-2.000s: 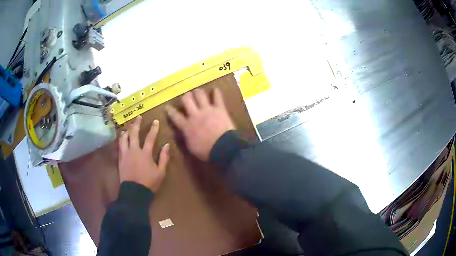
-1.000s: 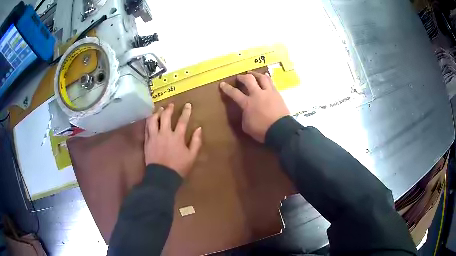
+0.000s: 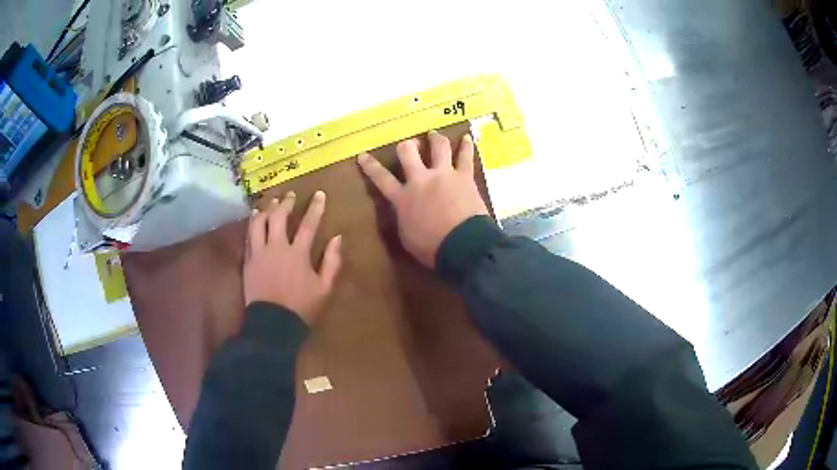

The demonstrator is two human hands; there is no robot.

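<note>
A brown bag panel (image 3: pixel 367 321) lies flat, its far edge against the yellow template (image 3: pixel 385 126) with holes and black handwriting. The template's left end is at the needle area of the sewing machine head (image 3: pixel 188 207). My left hand (image 3: pixel 286 262) lies flat on the panel near the machine head, fingers spread. My right hand (image 3: pixel 429 197) lies on the panel further right, its fingertips close to the template edge. Neither hand grips anything. A small beige label patch (image 3: pixel 318 384) is on the panel's near part. The needle itself is hidden.
A round cover (image 3: pixel 117 159) with a yellow inner ring is on the machine head. A blue-framed screen (image 3: pixel 37 96) stands at the upper left. The white work surface (image 3: pixel 367 46) and grey metal table (image 3: pixel 734 184) extend right. Layered brown pieces (image 3: pixel 780 376) are at the lower right.
The camera view has shifted between frames. My right hand has slid along the panel's far edge, away from my left hand compared with two seconds ago. The panel still lies against the template.
</note>
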